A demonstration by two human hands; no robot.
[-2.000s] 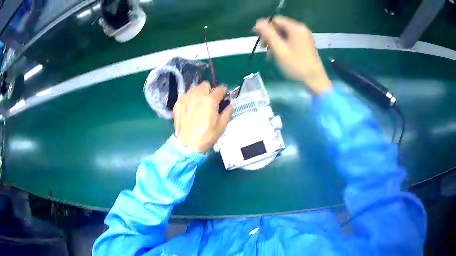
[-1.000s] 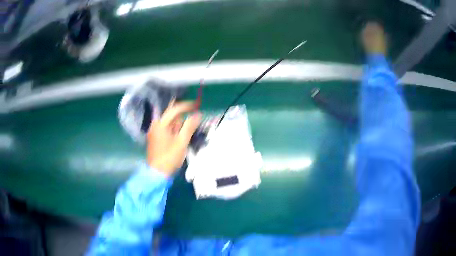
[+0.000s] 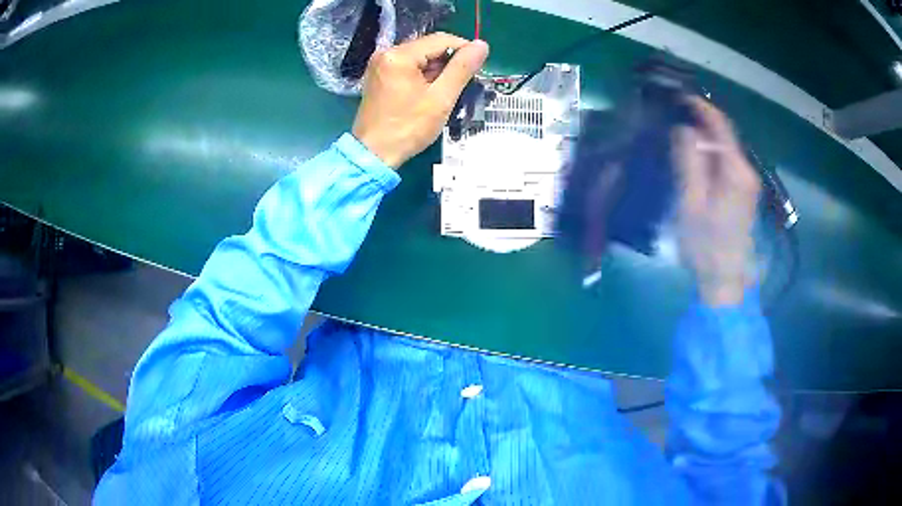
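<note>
The white housing (image 3: 499, 183) lies on the green surface, with vent slots and a dark rectangular opening near its rounded end. My left hand (image 3: 410, 94) is at its upper left, with thumb and forefinger together at the lower end of a red lead wire (image 3: 478, 22); whether they pinch it or something tiny is unclear. My right hand (image 3: 717, 198) is blurred, right of the housing, and holds a bulky black module (image 3: 628, 163) with short wires and a small white plug (image 3: 591, 280) hanging below. A black cable (image 3: 584, 43) runs from the housing's top towards the upper right.
A clear plastic bag (image 3: 326, 49) with dark contents lies at the upper left, beside my left hand. The electric screwdriver (image 3: 785, 206) is partly hidden behind my right hand, its cord beside it. A pale strip (image 3: 781, 87) crosses the far side. The green surface's near edge curves before my smock.
My right hand has come back from the far upper right with the black module in it. The view has shifted, and my left hand has stayed by the housing's upper left with its fingertips now together.
</note>
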